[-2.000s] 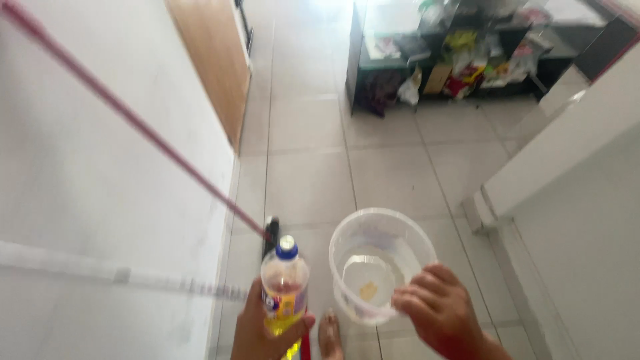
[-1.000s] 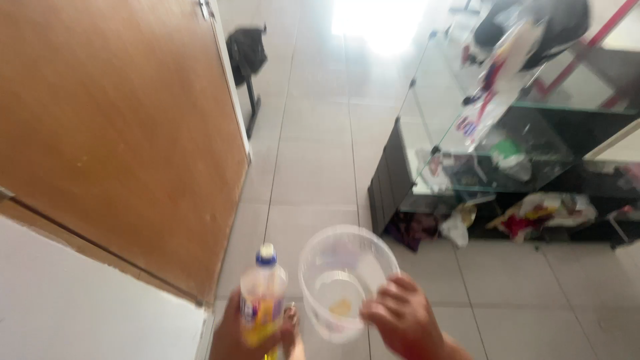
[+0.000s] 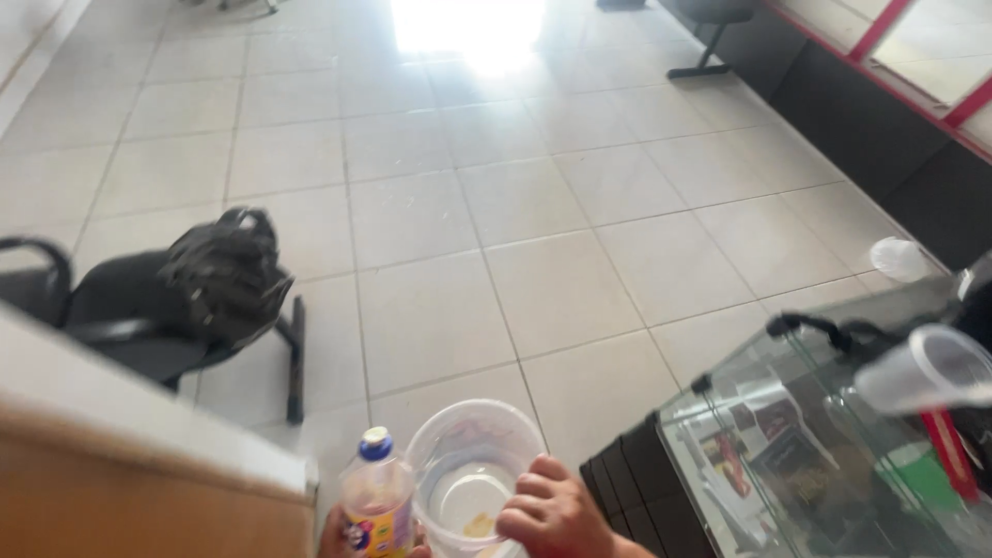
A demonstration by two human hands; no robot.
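Note:
My left hand (image 3: 333, 535), at the bottom edge and mostly hidden, is wrapped around a clear plastic bottle (image 3: 377, 496) with a blue and white cap, a coloured label and yellow liquid low down. Just to its right, my right hand (image 3: 556, 508) grips the rim of a translucent plastic tub (image 3: 434, 457). A yellowish patch lies at the tub's bottom. The bottle and tub are side by side, upright.
A glass display case (image 3: 806, 434) with papers inside stands at right, a clear plastic cup (image 3: 922, 372) on top. At left are black chairs (image 3: 124, 310) holding a black bag (image 3: 229, 275), beside a wooden door (image 3: 155, 488). A white plastic bag (image 3: 899, 258) lies on the tiled floor.
The view has moved forward past the wooden door toward the wider tiled floor. Both hands keep hold of the bottle and the tub throughout.

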